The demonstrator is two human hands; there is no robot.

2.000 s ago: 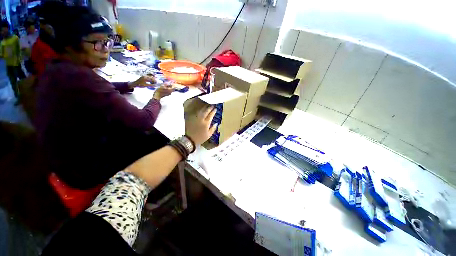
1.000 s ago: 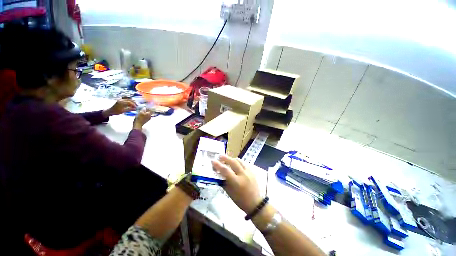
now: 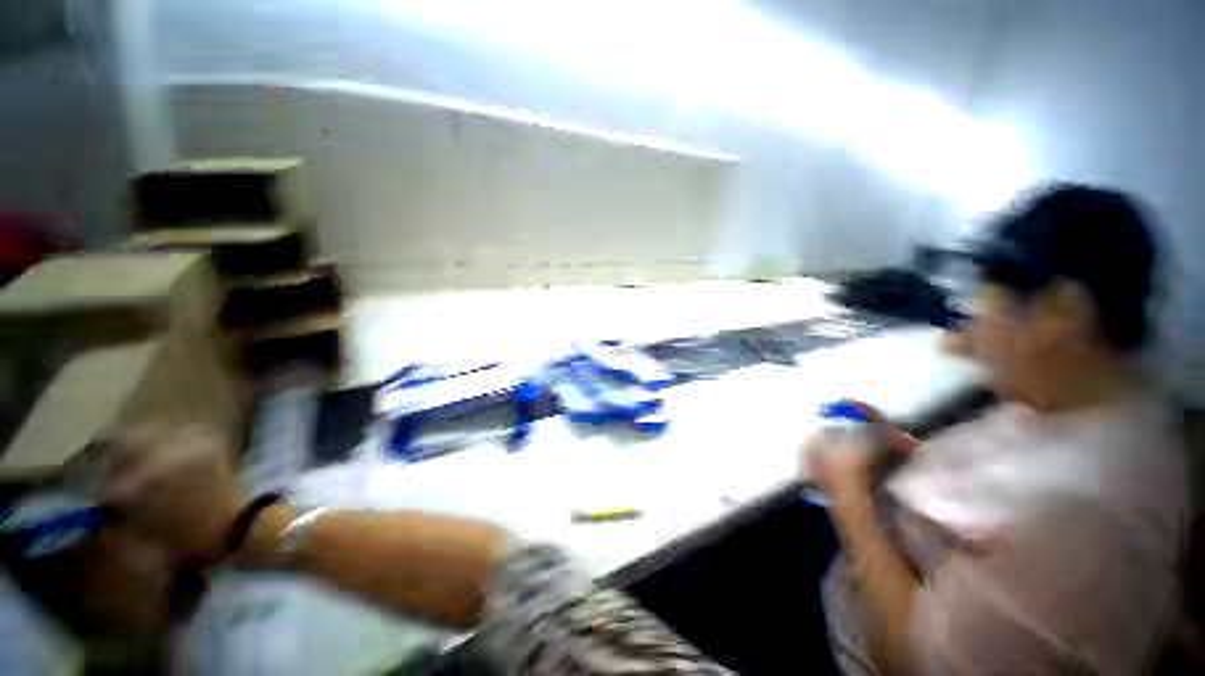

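Observation:
The frame is strongly blurred. My right hand (image 3: 165,495) is at the lower left, in front of an open brown carton (image 3: 86,403). A blue-and-white retail box (image 3: 53,528) shows beside its fingers; whether they grip it cannot be told. My left hand seems to be in the dark blur below and cannot be made out clearly. A loose pile of blue-edged retail boxes (image 3: 608,386) lies at the middle of the table. A flat blue-and-white stack (image 3: 456,409) lies left of it.
Open cartons (image 3: 271,258) are stacked at the left by the wall. A yellow stick-like tool (image 3: 607,514) lies near the table's front edge. Another person (image 3: 1031,489) at the right holds a blue-and-white item. A dark object (image 3: 899,296) lies at the table's far right.
The view has swung right. The left neighbour and orange basket have left view; another person appears at right. The white box clearly seen earlier between my hands is now blurred at the left edge.

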